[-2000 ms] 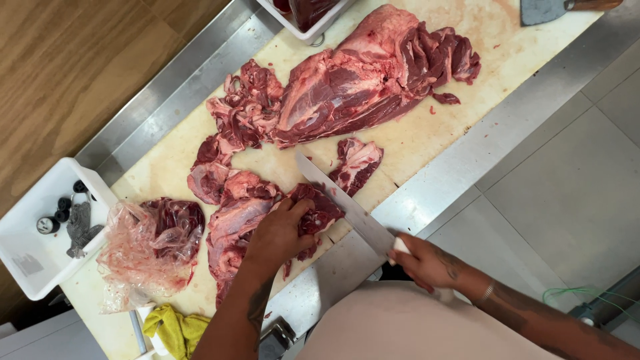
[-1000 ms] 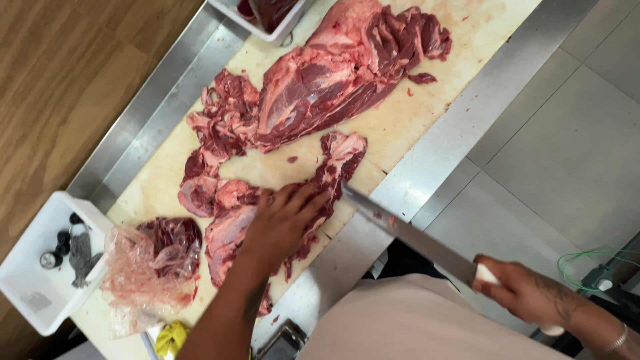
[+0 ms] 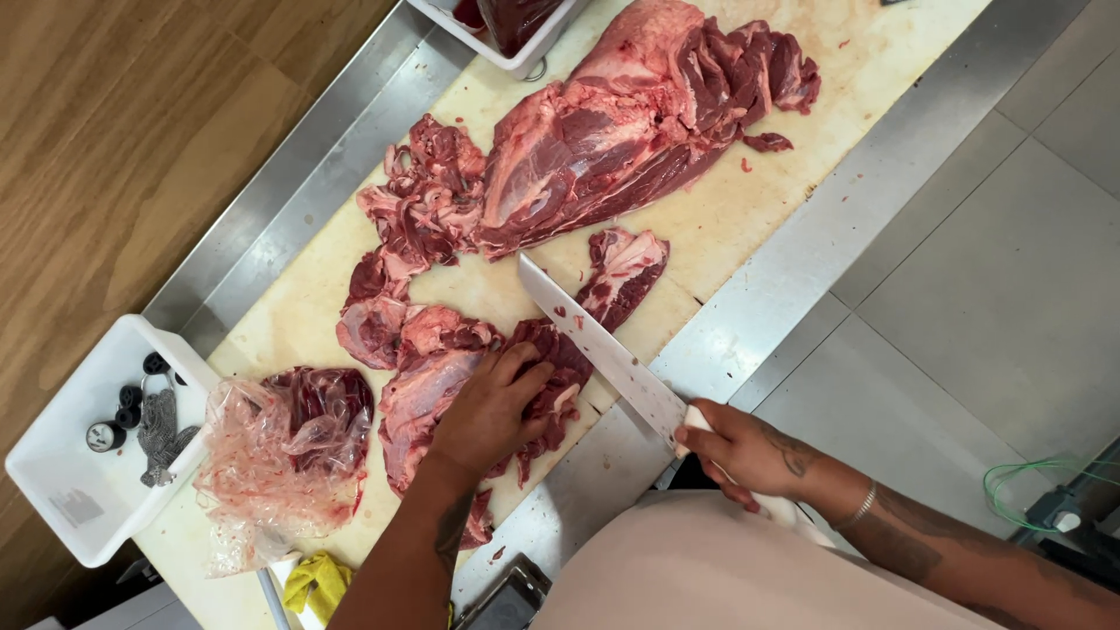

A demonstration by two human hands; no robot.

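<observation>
A long butcher's knife [image 3: 604,346] with a white handle is in my right hand [image 3: 735,451], at the board's near edge. Its blade lies across a strip of raw meat [image 3: 623,271] on the white cutting board [image 3: 726,219]. Just left of the blade, my left hand [image 3: 494,407] presses on a piece of raw meat [image 3: 429,385], fingers spread a little. Beyond the knife lies a large cut of raw meat [image 3: 604,131], with meat trimmings [image 3: 429,184] at its left end. A clear plastic bag with meat [image 3: 289,446] rests to the left of my left hand.
At the left stands a white plastic tub [image 3: 79,516] with a metal mesh item [image 3: 157,433] and small black objects. Another white tub [image 3: 516,61] with dark red contents stands at the top. A yellow cloth [image 3: 317,584] lies near the bottom. The steel table edge [image 3: 752,324] borders the board.
One second ago the knife was farther right, its tip by the strip's edge; now the blade crosses the strip. My right hand has moved left toward the board.
</observation>
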